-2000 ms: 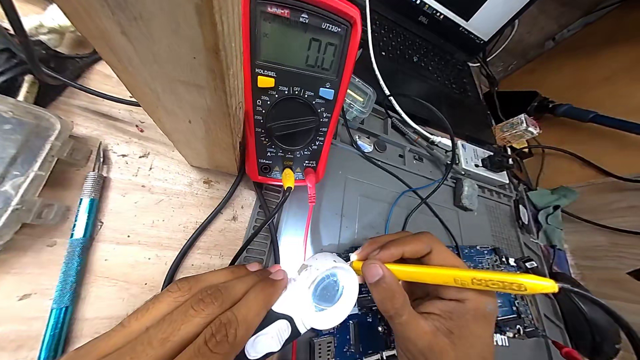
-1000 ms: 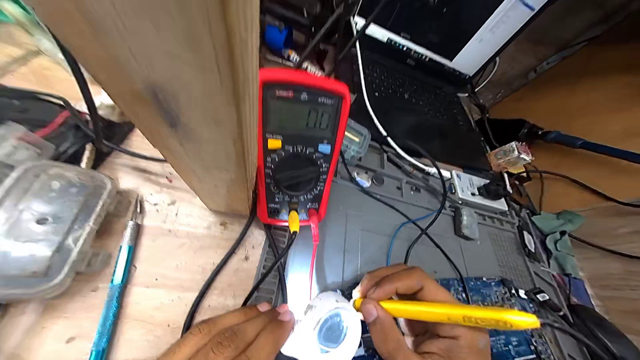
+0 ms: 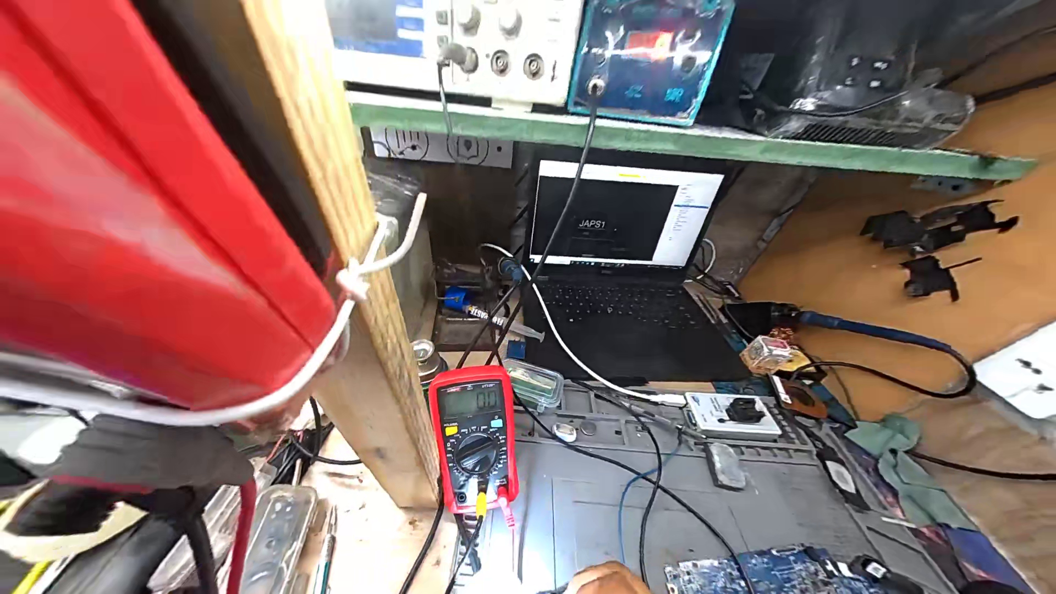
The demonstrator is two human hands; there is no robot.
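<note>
Only a small part of one hand (image 3: 608, 579) shows at the bottom edge, next to the mat; which hand it is and whether it holds anything cannot be told. To its right a blue circuit board (image 3: 775, 571) lies on the grey repair mat (image 3: 569, 487). A red digital multimeter (image 3: 474, 441) leans upright at the wooden post, its display lit, with a yellow plug (image 3: 482, 504) and a red plug (image 3: 505, 501) in its lower sockets. The yellow pen-like tool and the white ringed lens are out of view.
An open laptop (image 3: 631, 322) stands behind the mat, below a green shelf edge (image 3: 660, 140) bearing an oscilloscope (image 3: 503, 41). At the left are a wooden post (image 3: 371, 412) and a large red object (image 3: 148, 214). Cables cross the mat near a white socket box (image 3: 730, 415).
The view has swung up, bringing the shelf and laptop screen into sight. Both hands, the yellow tool and the lens, visible before, have dropped out of view except for part of one hand.
</note>
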